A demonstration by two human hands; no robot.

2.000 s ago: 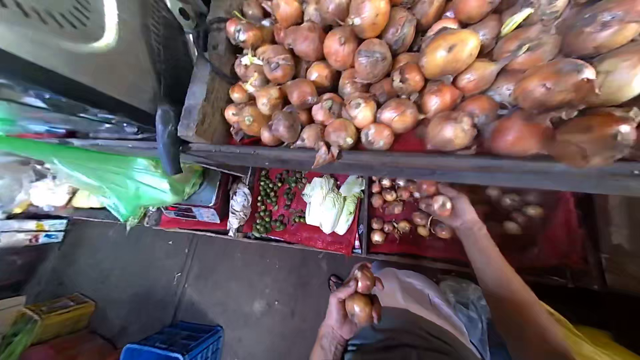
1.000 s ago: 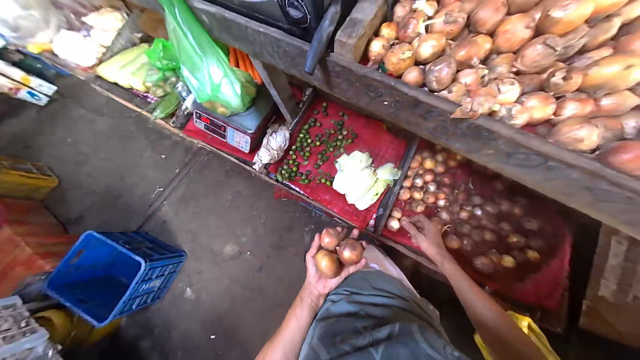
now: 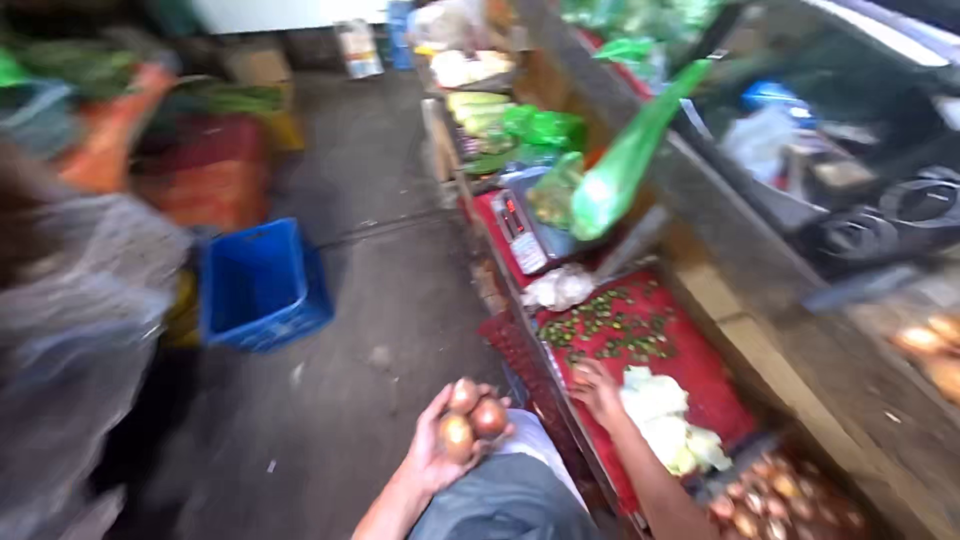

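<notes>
My left hand (image 3: 442, 442), low in the middle of the view, is cupped palm up around several brown onions (image 3: 458, 436). To its right, my right hand (image 3: 594, 388) is over the front edge of the red-lined shelf, beside the small green citrus fruits (image 3: 615, 326) and the pale leafy cabbages (image 3: 664, 420). Something reddish-brown, perhaps an onion, shows at its fingers, but blur hides the grip. Smaller onions (image 3: 772, 499) lie in the compartment at the lower right, partly behind my right forearm.
Further along the shelf stands a digital scale (image 3: 517, 232) with a green plastic bag (image 3: 615, 180) by it. A blue plastic crate (image 3: 259, 289) sits on the floor at left, near plastic-covered goods (image 3: 82, 300). A wooden upper counter (image 3: 750, 217) runs above the shelf.
My right hand has left the small onions and is now beside the green fruits. My left hand still holds onions. The view has swung left along the stall.
</notes>
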